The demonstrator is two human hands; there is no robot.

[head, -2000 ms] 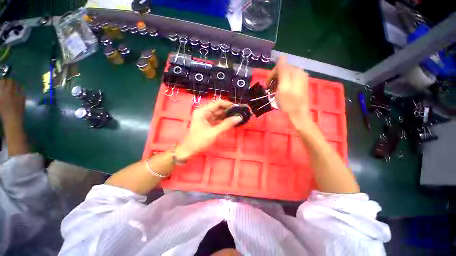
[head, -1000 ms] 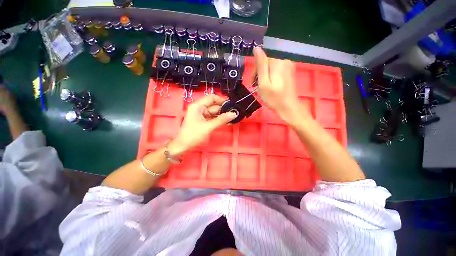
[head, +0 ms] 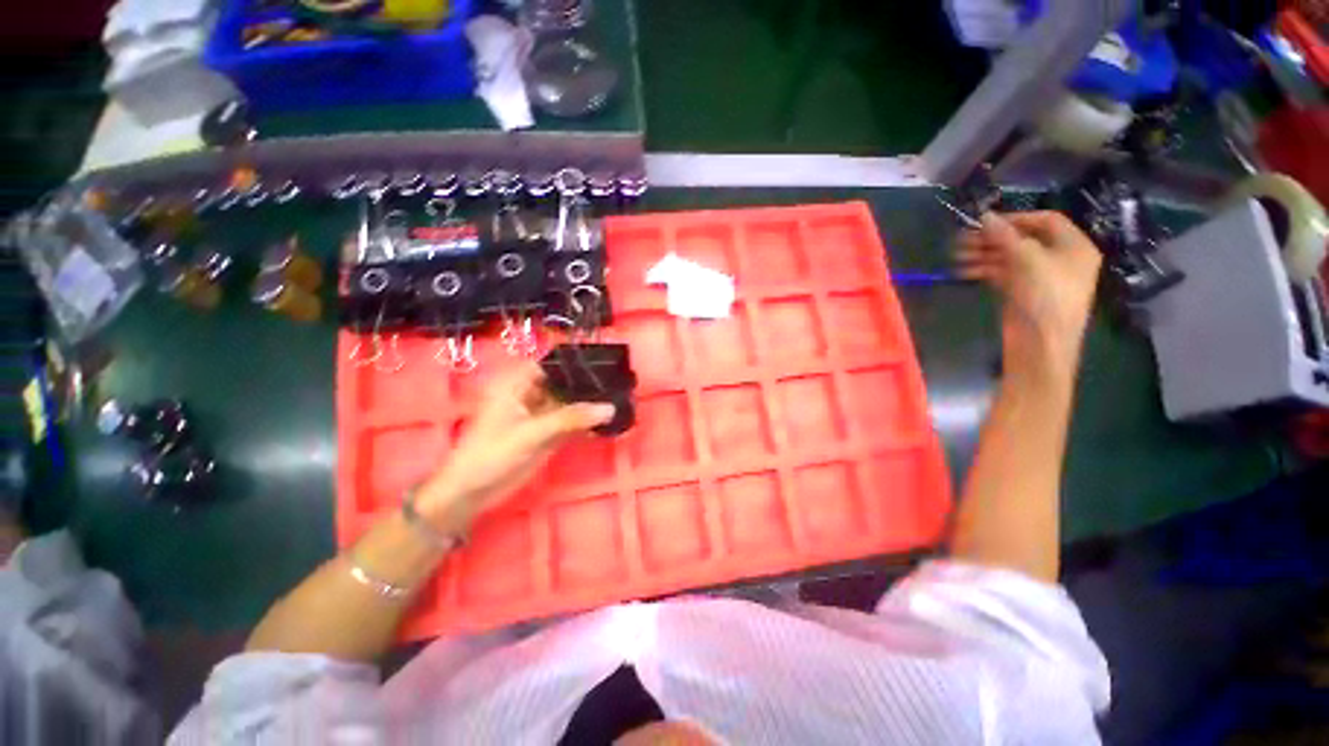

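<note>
My left hand (head: pixel 503 437) holds a dark watch (head: pixel 618 414) with one black binder clip (head: pixel 586 367) on its far side, above the red tray (head: pixel 590 583). The clip's wire handles point away from me. My right hand (head: pixel 1035 277) is right of the tray, its fingertips at a silver wire by the loose clip pile (head: pixel 1115 219); whether it grips a clip cannot be told. A row of clamped watches (head: pixel 474 280) lies on the tray's far left part. A white tissue (head: pixel 694 287) lies on the tray right of them.
Dark watches (head: pixel 163 455) stand on the green bench at left, with amber cylinders (head: pixel 289 280) and a plastic bag (head: pixel 80 270) beyond. A blue bin (head: pixel 343 59) is past the grey ledge. A grey box (head: pixel 1232 321) with a tape roll is at right. Another person's sleeve (head: pixel 66 641) shows lower left.
My right hand has left the watch and moved right to the loose clips. The clip stays on the watch in my left hand. The view has shifted right, and the white tissue now shows.
</note>
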